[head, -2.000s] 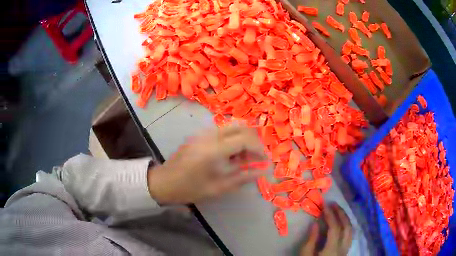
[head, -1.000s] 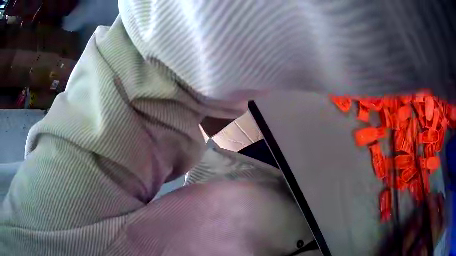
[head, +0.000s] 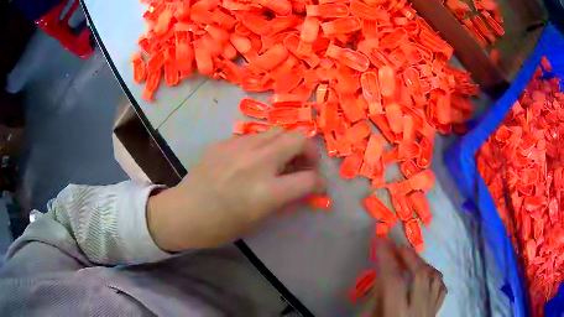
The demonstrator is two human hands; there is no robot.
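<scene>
A loose pile of orange plastic parts (head: 346,59) lies on the pale tabletop (head: 281,266). My left hand (head: 232,186) is over the table below the pile, fingers curled, with an orange part (head: 320,202) pinched at the thumb and fingertips. My right hand (head: 411,282) is at the bottom, partly cut off by the frame edge and blurred. One orange part (head: 363,283) lies by its thumb side, and other parts are near its fingertips; whether it grips any is unclear.
A blue bin (head: 461,158) full of orange parts stands at the right. A cardboard tray (head: 457,37) with parts is at the upper right. A brown box (head: 139,148) is below the table edge at left, with a red stool (head: 65,31) beyond.
The sleeve that filled the view one second ago is gone, and the pile and both hands show again. Compared with two seconds ago, the pile sits higher in view.
</scene>
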